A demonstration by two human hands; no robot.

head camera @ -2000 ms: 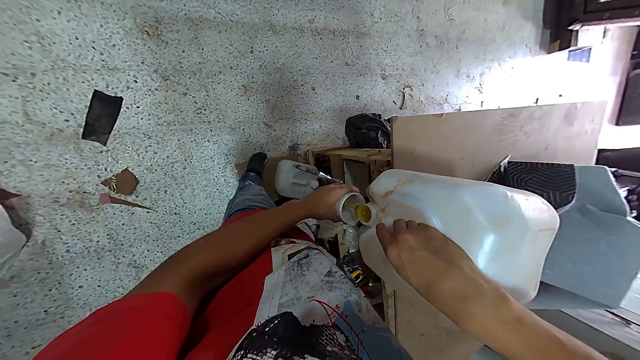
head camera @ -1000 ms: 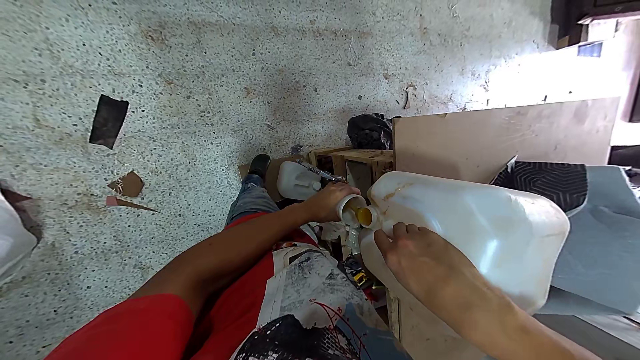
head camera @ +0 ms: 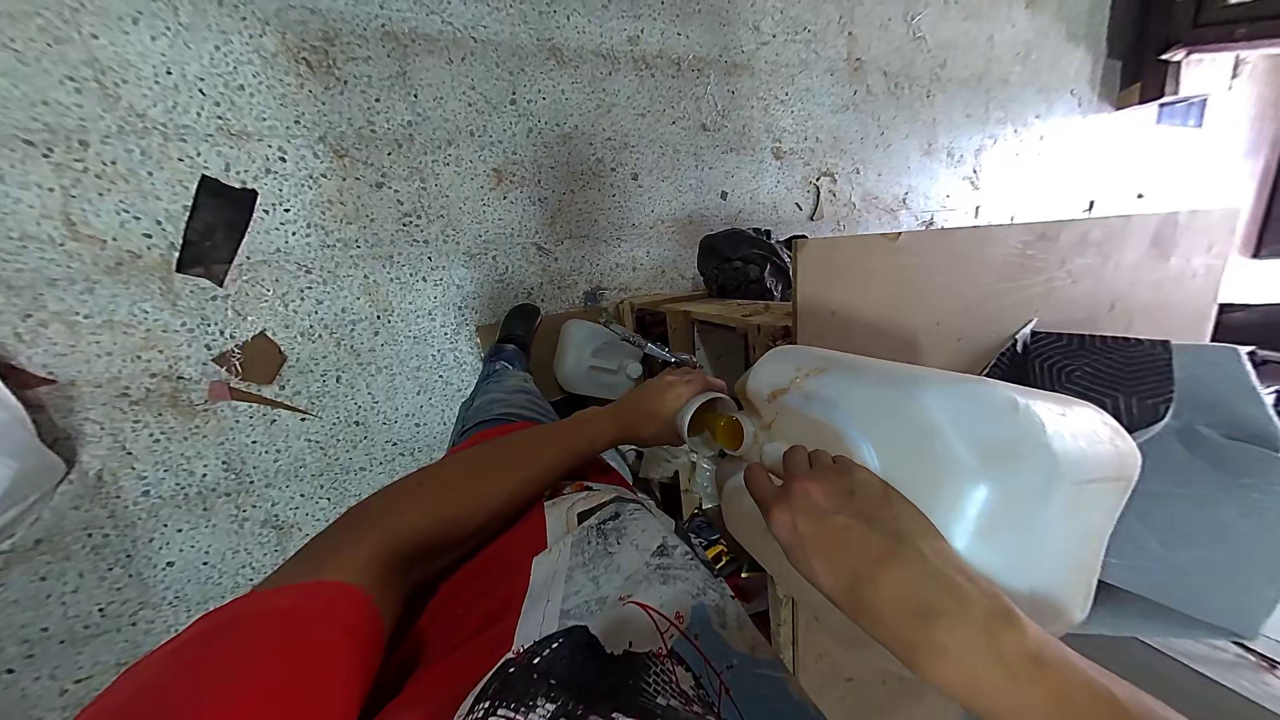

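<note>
My left hand (head camera: pixel 668 405) is wrapped around a small white plastic container (head camera: pixel 700 412), its open top facing the mouth of a large translucent plastic jug (head camera: pixel 950 450). Amber liquid (head camera: pixel 725 431) shows at the jug's mouth and inside the container. The jug lies tipped on its side, with its mouth toward my left hand. My right hand (head camera: pixel 815 500) is closed on the jug's handle, just beside the neck. Its fingertips are partly in view; the palm side is hidden. A slim metal tool (head camera: pixel 650 346) lies just beyond my left hand.
A smaller white jug (head camera: pixel 592 360) stands near my shoe. Beyond my hands are a wooden crate (head camera: pixel 735 311), a black plastic bag (head camera: pixel 745 265) and a large board (head camera: pixel 1010 285). Grey sheet material (head camera: pixel 1200 490) lies at right. Dark and brown scraps (head camera: pixel 217 230) lie on the speckled floor.
</note>
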